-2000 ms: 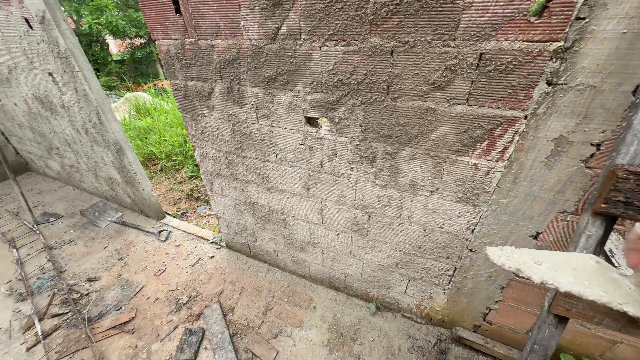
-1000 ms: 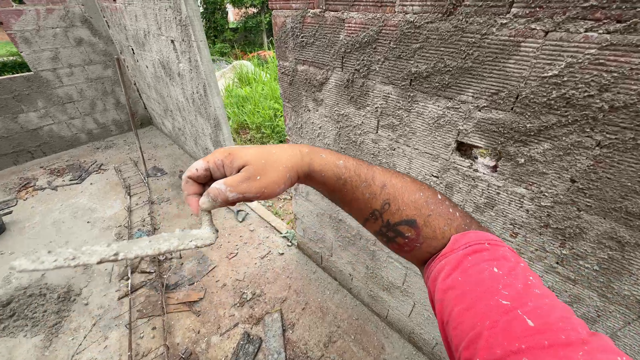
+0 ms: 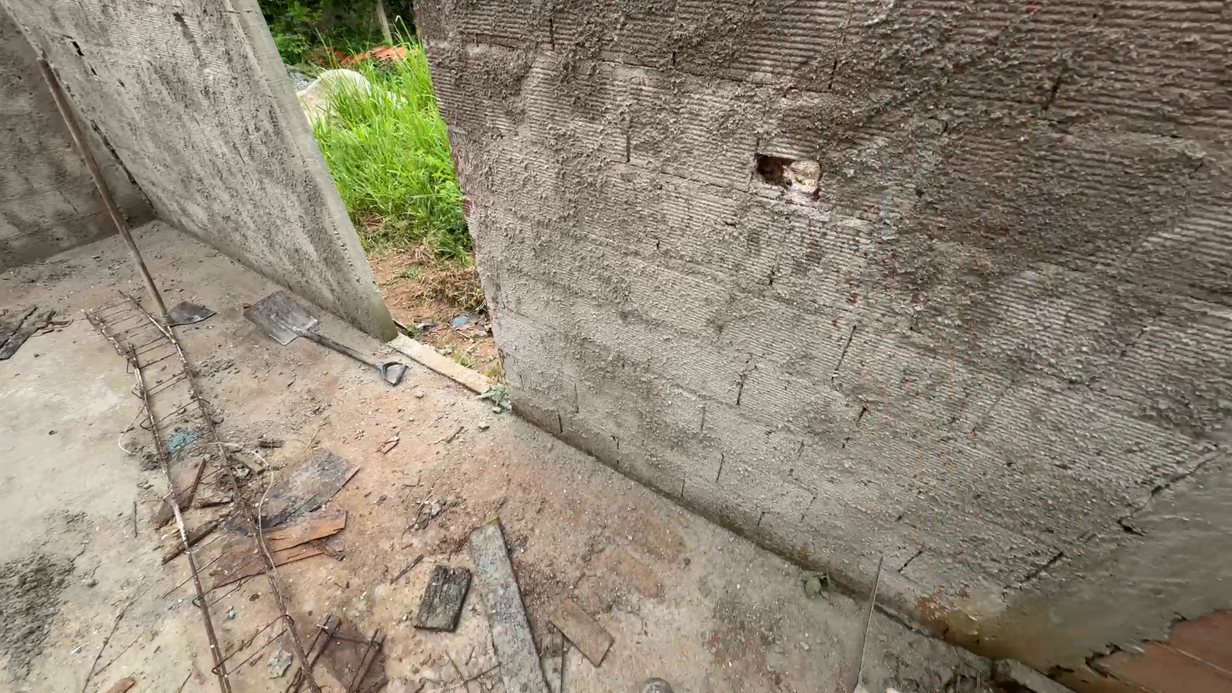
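Neither of my hands shows in the current head view, and no trowel is in sight. A hollow-block wall point(image 3: 674, 289) with rough grey mortar spattered over its ribbed face fills the middle and right. A small broken hole point(image 3: 789, 175) opens in its upper part. Bare reddish brick point(image 3: 1174, 654) shows at the bottom right corner. At the bottom edge, a small dark rounded thing is partly cut off; I cannot tell what it is.
A shovel point(image 3: 332, 339) lies by the doorway sill point(image 3: 441, 364). Left of it are a steel rebar cage point(image 3: 197, 404), a leaning pole point(image 3: 101, 183) and a second wall point(image 3: 221, 144). Wood scraps and a long board point(image 3: 507, 611) lie on the concrete floor point(image 3: 385, 423). Grass grows outside.
An arm in a red sleeve, its hand holding a mortar-covered tool, stretched across the view one second ago and is now out of sight. The view has turned right since then.
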